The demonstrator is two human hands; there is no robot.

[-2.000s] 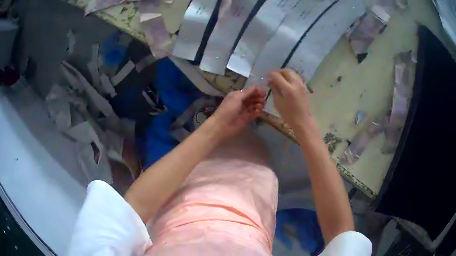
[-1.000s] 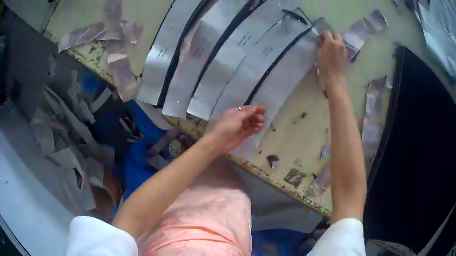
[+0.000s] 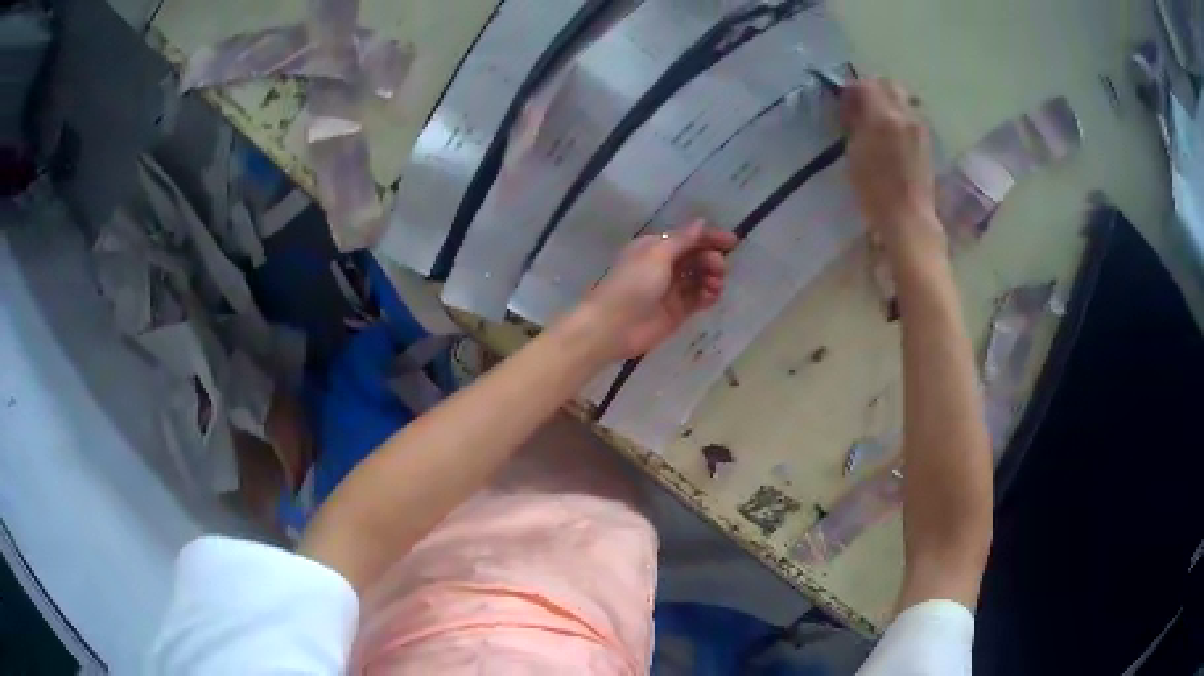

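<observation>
Several curved bands (image 3: 574, 165) topped with white paper lie side by side on the cream table, with dark fabric edges showing between them. The paper has faint printed lines. My left hand (image 3: 667, 291) is over the middle of the nearer bands, fingers curled; whether it pinches anything is hidden. My right hand (image 3: 885, 145) is at the far end of the bands, fingertips closed by a small dark tip or scrap (image 3: 828, 82); its grip is not clear.
A large dark panel (image 3: 1122, 436) lies at the right. Pinkish offcuts (image 3: 997, 172) are on the table right and upper left. Small dark scraps (image 3: 717, 457) lie near the worn table edge (image 3: 739, 535). Scrap paper (image 3: 185, 330) and blue plastic (image 3: 346, 409) are below, left.
Since two seconds ago, my right hand has moved from the bands' near end to their far end. In the last second, my left hand has shifted slightly up and right over the bands.
</observation>
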